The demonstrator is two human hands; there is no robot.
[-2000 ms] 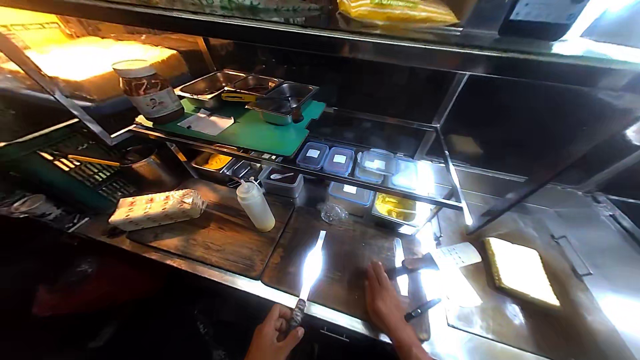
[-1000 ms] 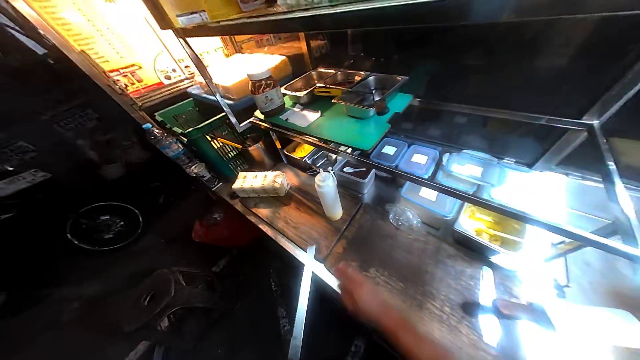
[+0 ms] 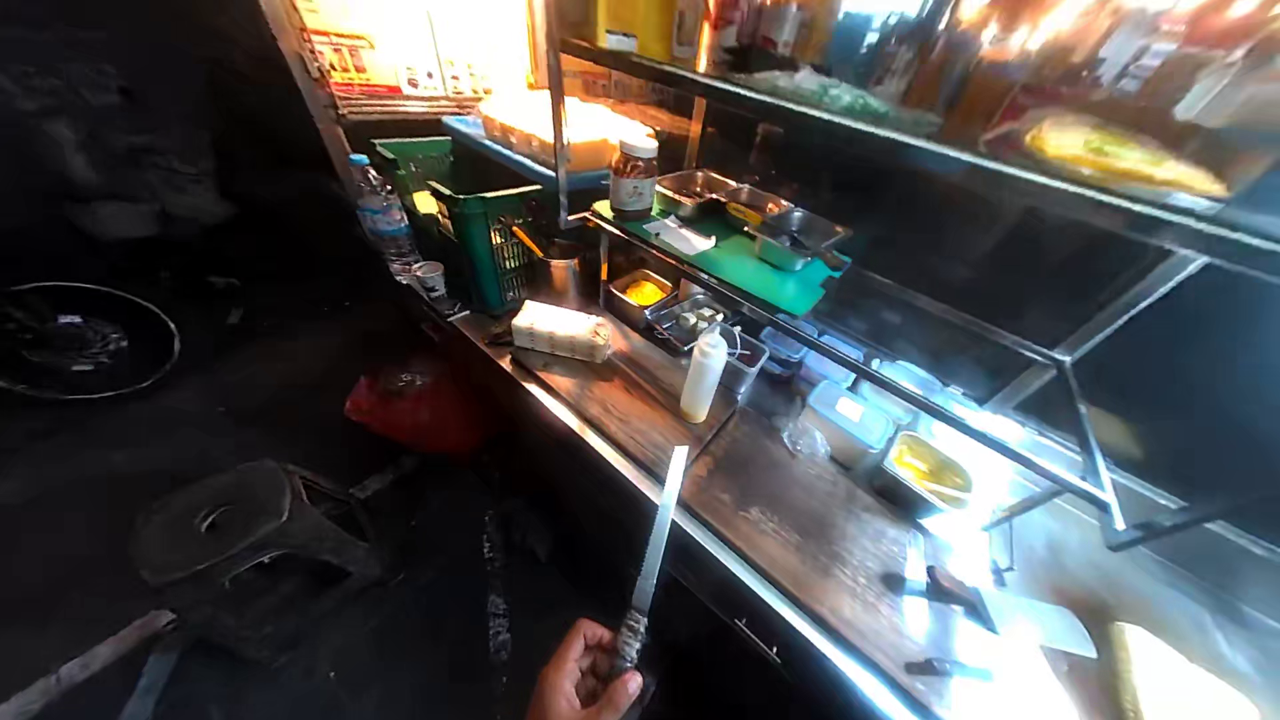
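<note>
My left hand is closed around the wrapped handle of a serrated knife, whose blade points up and away over the counter's front edge. My right hand is out of view. On the dark wooden boards beyond the blade stand a white squeeze bottle and, farther left, a paper-wrapped block. Toward the right lie a wide-bladed scraper with a dark handle and a smaller dark-handled tool, partly lost in glare. A pale slab, perhaps bread, is cut off at the lower right.
A metal-framed shelf overhangs the counter, carrying a green board, metal trays and a jar. Lidded plastic tubs and a metal pan of yellow food line the back. A green crate and plastic stool are left.
The view has swung left. My right hand, on the board two seconds ago and blurred over it one second ago, has left view. The knife stays in my left hand.
</note>
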